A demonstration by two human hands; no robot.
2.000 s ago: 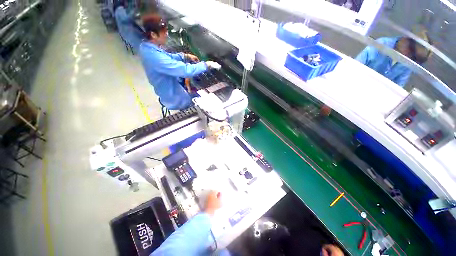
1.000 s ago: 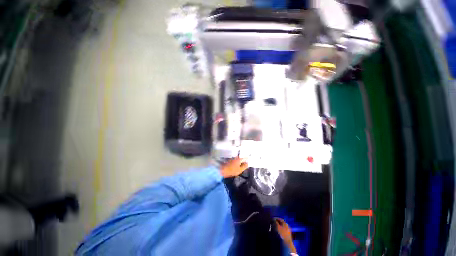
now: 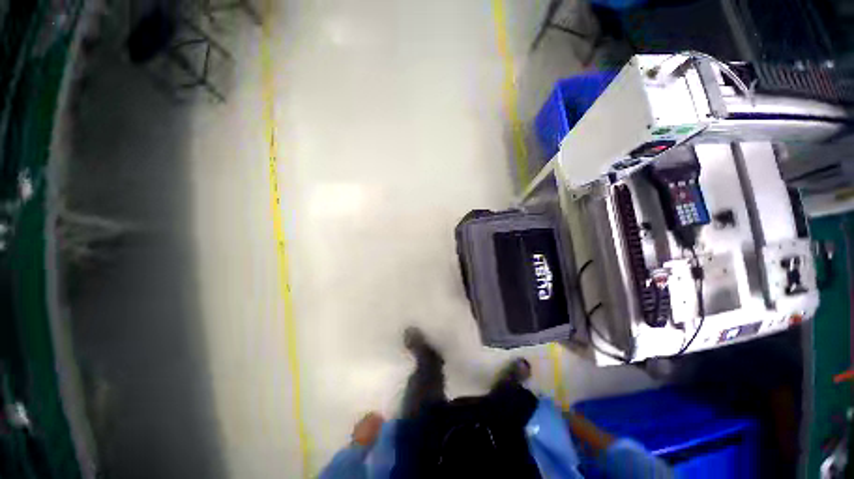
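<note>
My left hand [image 3: 367, 428] hangs low at the bottom of the picture beside my leg, small and blurred; nothing shows in it, but its fingers are not clear. My right hand [image 3: 585, 430] is at the bottom edge over a blue bin [image 3: 646, 423], also blurred. The white desktop machine [image 3: 609, 140] stands at the right, touched by neither hand. Its bed carries a dark teach pendant [image 3: 686, 201] with a cable, and a small fixture [image 3: 791, 274] at the bed's right side.
A black case [image 3: 515, 279] with white lettering stands left of the machine. Another blue bin [image 3: 566, 103] is behind it. Yellow lines [image 3: 278, 224] run along the pale floor. A stool [image 3: 199, 56] is at upper left, a green bench top [image 3: 831, 374] at far right.
The view has swung left and down to the floor, so the machine now lies at the right. My left hand has left the machine's front edge and hangs at my side.
</note>
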